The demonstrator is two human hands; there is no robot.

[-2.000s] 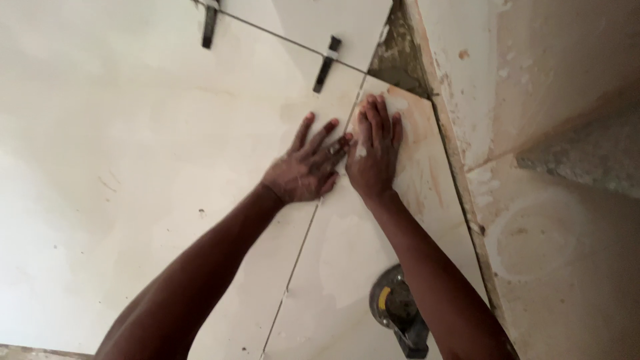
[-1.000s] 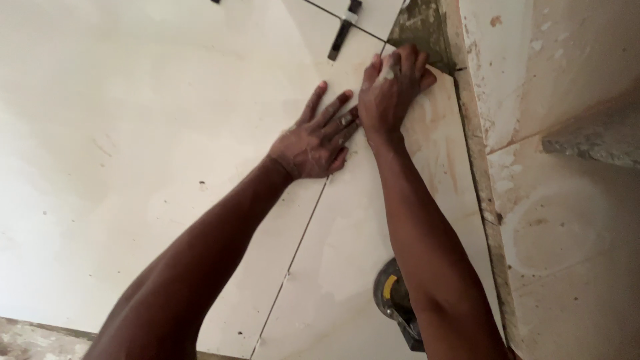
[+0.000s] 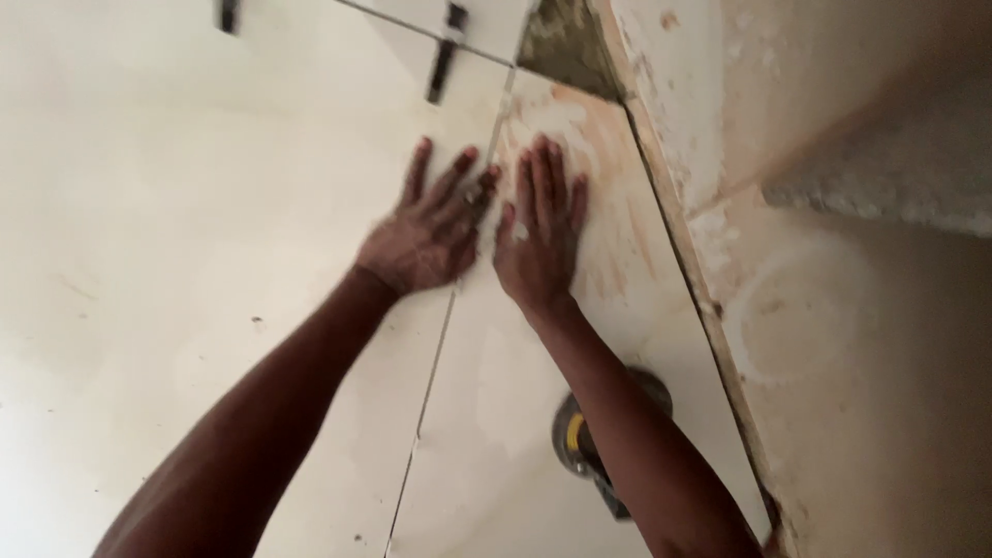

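My left hand [image 3: 430, 225] lies palm down with spread fingers on a large pale floor tile [image 3: 186, 194], its fingertips close to the joint. Flat on the narrower cut tile [image 3: 496, 387] across that joint rests my right hand [image 3: 541, 225], fingers extended, with a whitish smear on it. Neither hand holds anything. Under my right forearm, partly hidden, a black suction cup lifter [image 3: 573, 434] with a yellow mark sits on the cut tile. Reddish and white smears mark that tile around my right fingers. Both hands are slightly blurred.
Black tile leveling clips [image 3: 442, 70] straddle the cross joint at the top, another [image 3: 227, 14] farther left. Grey mortar [image 3: 570, 50] shows in a triangular gap at the tile's far end. A stained wall [image 3: 798, 310] runs along the right, with a rough grey slab [image 3: 891, 163] jutting in.
My right hand has moved back from the cut tile's far end near the mortar gap, and its curled fingers have straightened. My left hand remains beside the joint.
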